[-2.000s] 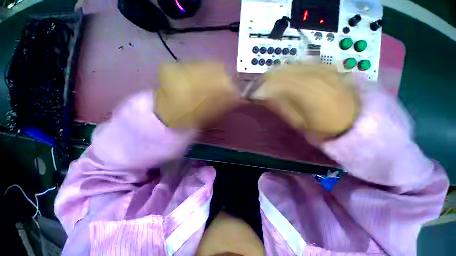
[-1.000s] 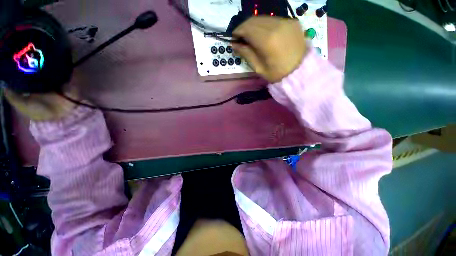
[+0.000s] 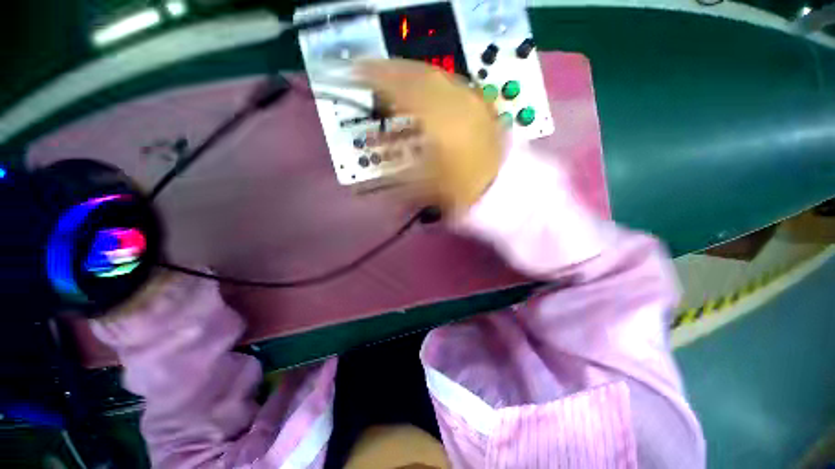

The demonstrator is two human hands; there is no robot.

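Observation:
A black gaming headset with a glowing pink and blue logo (image 3: 114,249) is at the far left. Its boom microphone (image 3: 220,130) points up and to the right. My left hand (image 3: 142,295) holds the headset from below, mostly hidden behind the ear cup. A thin black cable (image 3: 311,280) curves from the headset to a dark end piece (image 3: 428,214) below my right hand. My right hand (image 3: 450,133) is blurred over the white tester (image 3: 344,163), at its lower sockets. A dark plug or cable part shows at its fingertips; the grip is unclear.
The tester has red digits, black knobs (image 3: 490,54) and green buttons (image 3: 525,115). It stands on the pink mat (image 3: 577,137), on the green bench (image 3: 696,119). The bench's front edge (image 3: 394,321) runs just before my lap. Yellow-black striping (image 3: 728,302) shows at right.
The view has turned. The headset now sits lower at the left edge, still with my left hand. My right hand has shifted down over the tester's lower sockets, uncovering more green buttons.

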